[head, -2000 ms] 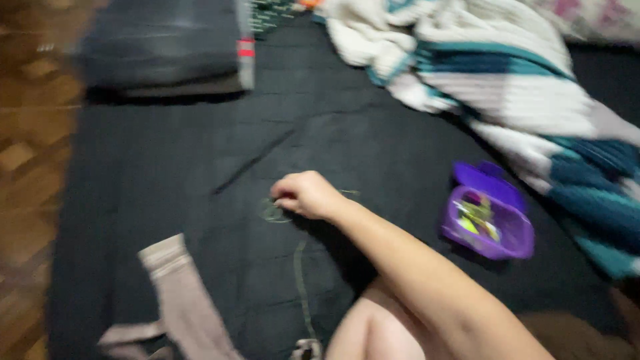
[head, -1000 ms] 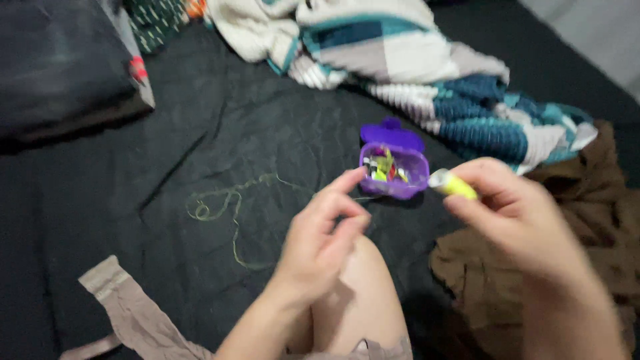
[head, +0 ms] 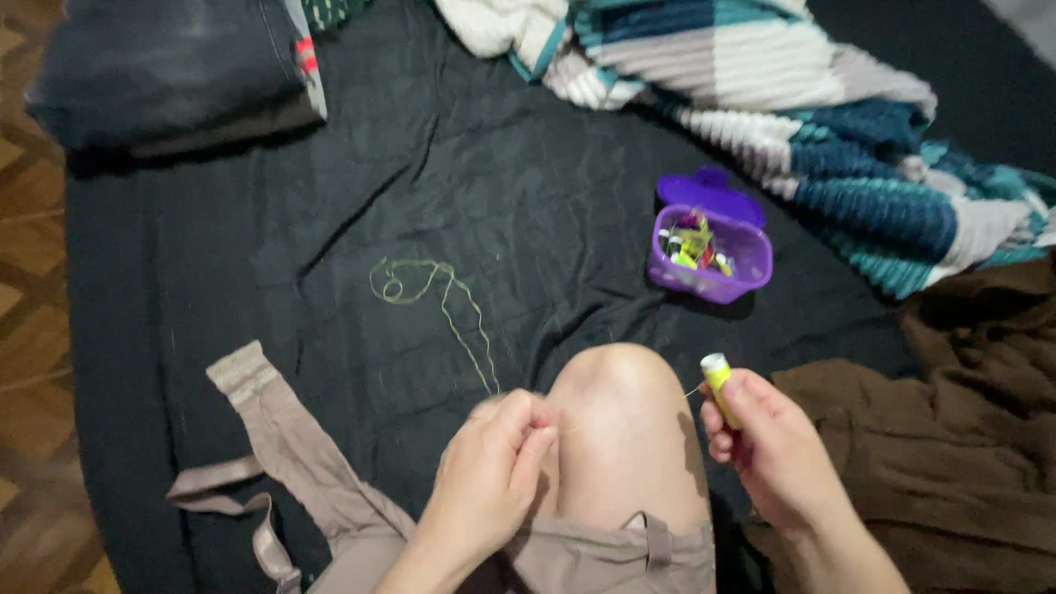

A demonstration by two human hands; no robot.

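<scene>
My right hand grips a spool of yellow-green thread, its white end up. A short bit of thread shows between the spool and my knee. Left of the knee, my left hand pinches the thread between thumb and fingertips. From there a doubled, wavy length of loose thread runs over the black sheet to a small tangle of loops. Beyond the knee stands an open purple plastic box with several small spools and threads inside. A mauve bra lies by my left forearm and over my lap.
Folded dark clothing lies at the upper left of the black sheet. A teal, white and grey ribbed blanket spreads across the upper right. Brown fabric is at the right, and a patterned wooden floor shows beyond the left edge.
Two seconds ago one hand was at the tangled thread; one second ago both hands were raised near the purple box. Now they are lower, on either side of the knee.
</scene>
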